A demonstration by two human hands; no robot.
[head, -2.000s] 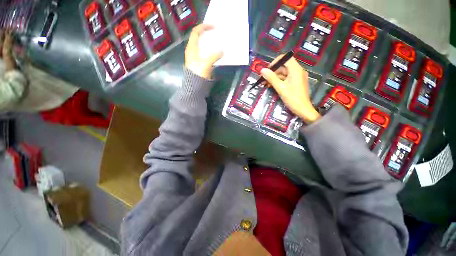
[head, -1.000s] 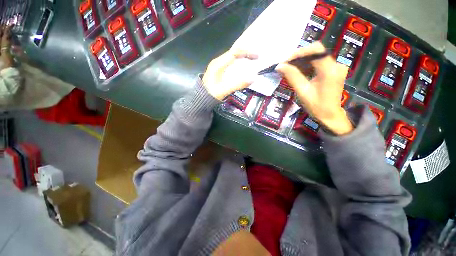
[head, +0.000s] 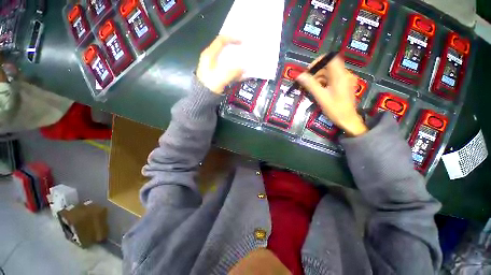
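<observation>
My left hand (head: 219,65) holds a white label sheet (head: 257,35) by its lower left edge, over the left end of the near blister tray. My right hand (head: 336,94) holds black tweezers (head: 317,66), slightly blurred, with the tip pointing down-left at a red-and-black unit (head: 283,105) in the tray's front row. Whether a sticker is at the tip cannot be seen. The blister tray (head: 398,92) holds red-and-black units in two rows; the sheet and my right hand hide parts of them.
A second filled tray (head: 121,75) lies to the left. A dotted small-label sheet (head: 466,157) lies at the bench's right. A black object (head: 34,41) lies far left near another person's sleeve (head: 6,102). An open cardboard box (head: 129,161) stands below the bench edge. A brown box (head: 85,223) is on the floor.
The sheet and tweezers were together a second ago. Now my left hand has moved the sheet up-left, and the tweezers are down over a front-row unit. The view has shifted slightly.
</observation>
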